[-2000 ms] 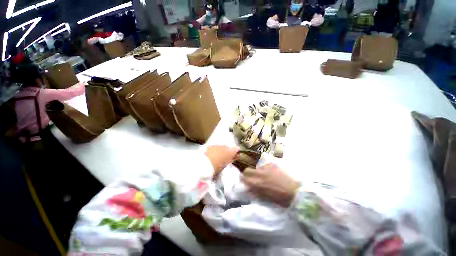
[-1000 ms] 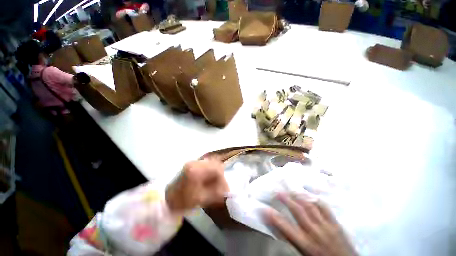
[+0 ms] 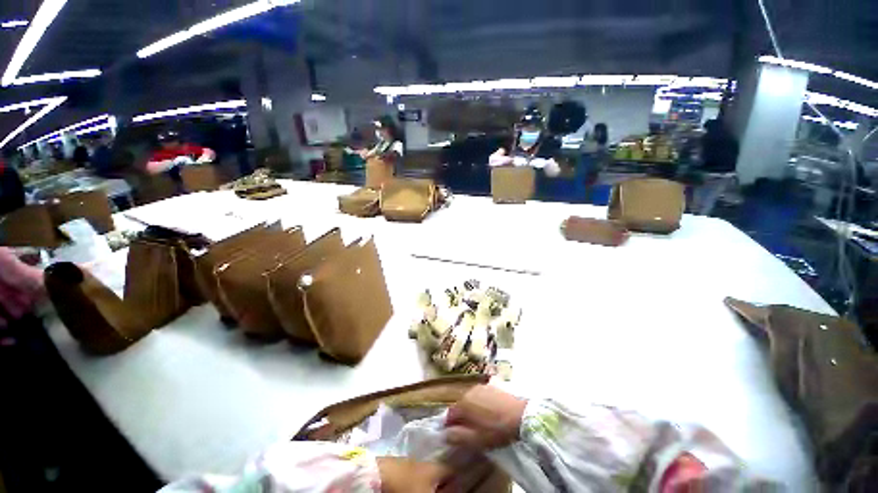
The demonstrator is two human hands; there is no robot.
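An open brown handbag (image 3: pixel 404 393) stands at the table's near edge, cut off by the picture's bottom. White tissue (image 3: pixel 385 428) shows inside its mouth. My right hand (image 3: pixel 484 416) is at the mouth's right side, its fingers bent down over the rim. What the fingers hold is not clear. My left hand (image 3: pixel 412 474) is low at the near side of the mouth, partly cut off by the bottom edge and blurred; its fingers are hidden. Both forearms wear white flowered oversleeves.
A heap of rolled khaki straps (image 3: pixel 466 329) lies just beyond the bag. Upright brown bags (image 3: pixel 348 300) stand in a row at left. Dark slumped bags (image 3: pixel 818 371) lie at the right edge. A thin rod (image 3: pixel 476 264) lies mid-table. Several people work around the white table (image 3: pixel 616 327).
The view has tilted up. The loose white tissue over the bag's near side now shows only inside the mouth. My right hand has moved from the tissue to the rim; my left hand has moved lower.
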